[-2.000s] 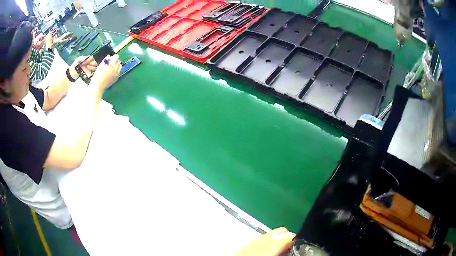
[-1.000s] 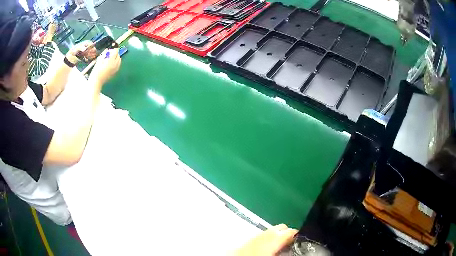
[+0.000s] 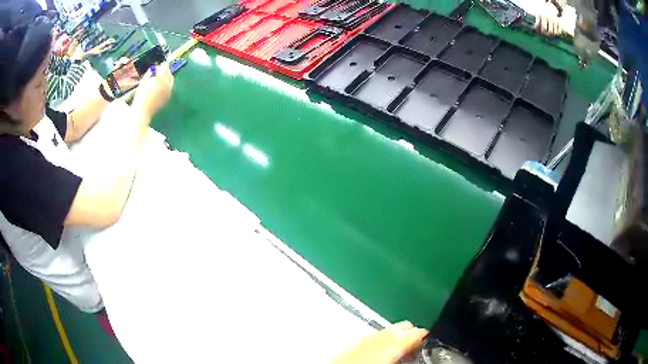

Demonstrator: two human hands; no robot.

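My left hand (image 3: pixel 387 343) is at the bottom edge, cut off by it, with its fingertips against the front left corner of the black-covered press base (image 3: pixel 479 295). Its grip is too unclear to read. My right hand is out of the picture. The orange-brown nest fixture (image 3: pixel 568 309) sits in the press at the lower right. The steel press head (image 3: pixel 600 192) is above it, tilted in the view. It cannot be told whether a frame lies in the fixture.
A black blister tray (image 3: pixel 432 91) lies across the green bench, touching a red tray (image 3: pixel 245 43) with dark frames (image 3: pixel 309 47). At left a person (image 3: pixel 92 178) holds a dark phone-sized part (image 3: pixel 135 70). Another person's hand (image 3: pixel 554 18) is at the top right.
A hand and a part beside it have appeared at the top right. The neighbour's hands and part have shifted a little. The view has moved slightly; my left hand stays at the base.
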